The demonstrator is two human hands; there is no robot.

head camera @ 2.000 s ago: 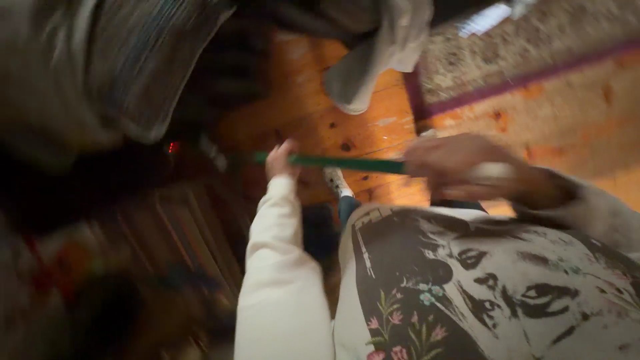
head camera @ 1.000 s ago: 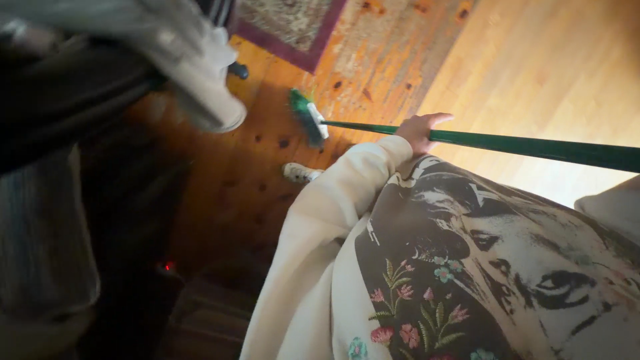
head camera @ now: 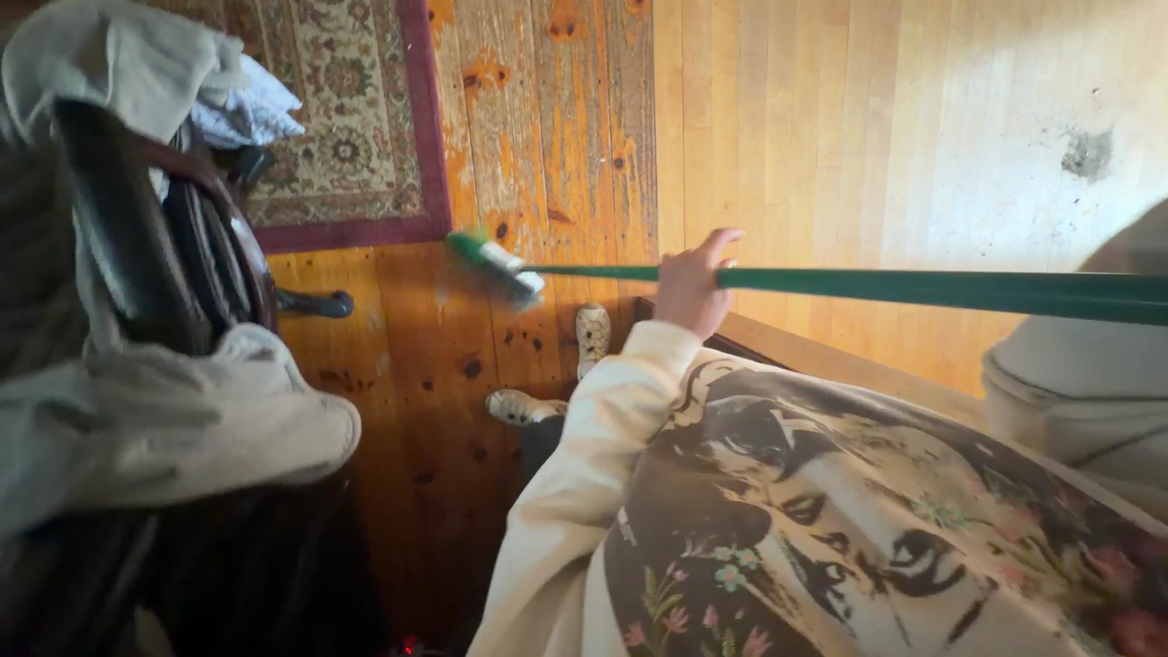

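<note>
A broom with a green handle (head camera: 821, 280) crosses the view from the right edge to its green and white head (head camera: 497, 265), which is blurred over the wooden floor near the rug's corner. My left hand (head camera: 695, 285) is closed around the handle partway along, one finger sticking out. My right hand is outside the view; its light sleeve (head camera: 1049, 383) shows at the right edge, below the upper part of the handle.
A patterned rug (head camera: 424, 119) with a purple border lies at the upper left. A dark chair (head camera: 119, 219) draped with grey clothing (head camera: 182, 420) stands at the left. My shoes (head camera: 593, 333) are on the knotty boards. A dark grey patch (head camera: 1088, 153) marks the pale floor.
Two seconds ago both hands were on the handle; now only my left hand shows on it. The broom head, out of clear sight then, is now visible by the rug's corner. The view has shifted.
</note>
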